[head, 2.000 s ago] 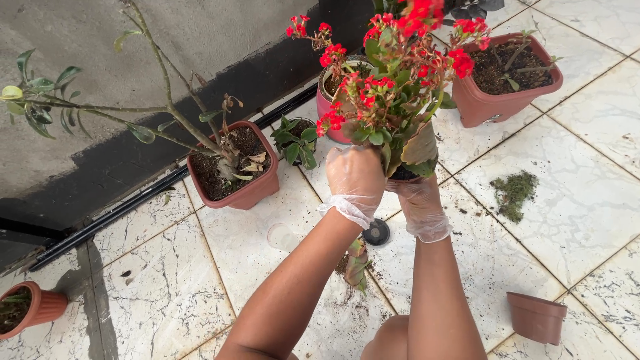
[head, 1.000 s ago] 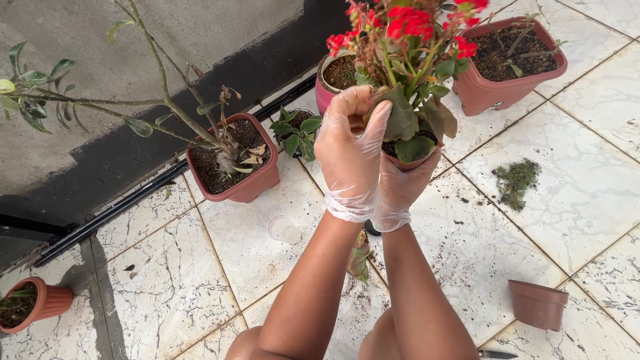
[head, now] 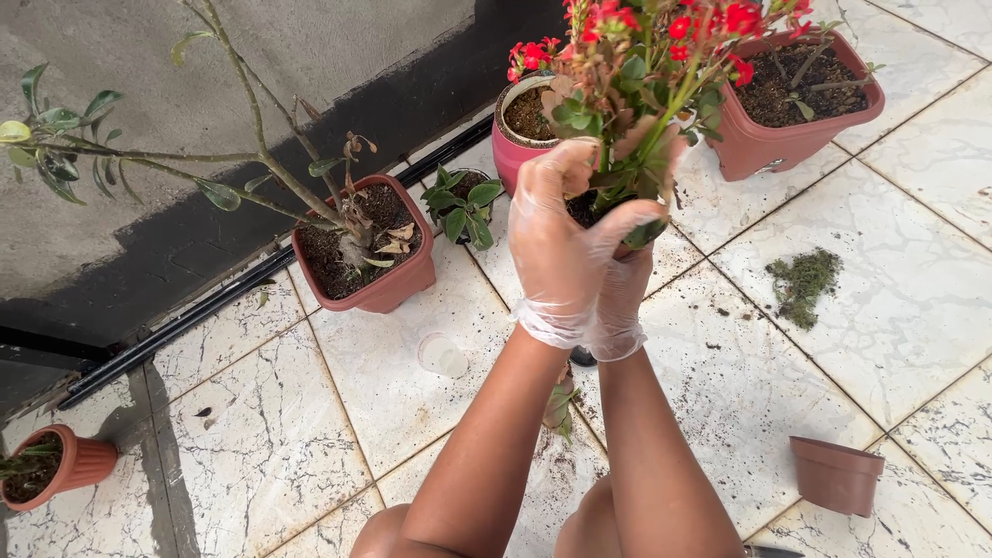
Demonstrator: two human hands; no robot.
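Note:
A potted kalanchoe with red flowers [head: 635,101] is held up off the floor at top centre. My right hand [head: 624,287], in a clear plastic glove, supports its pot from below, mostly hidden behind my other hand. My left hand [head: 562,217], also gloved, is at the near side of the plant with fingers and thumb spread around the lower leaves and stems; whether it pinches a leaf cannot be told. Dark soil [head: 581,209] shows between its thumb and fingers. Loose leaves [head: 559,407] lie on the tiles beneath my forearms.
Behind the plant are a pink pot [head: 511,155] and a square terracotta-coloured planter [head: 775,143]. Another planter [head: 380,291] and a small leafy plant [head: 465,205] stand left. Moss [head: 806,287], a brown plastic pot [head: 837,477], a clear cup [head: 442,355] and a small ribbed pot [head: 89,461] are on the tiles.
Two seconds ago my left hand was closed near the plant's base; it then rose to a large leaf beside the stems. Now its fingers are spread lower around the foliage.

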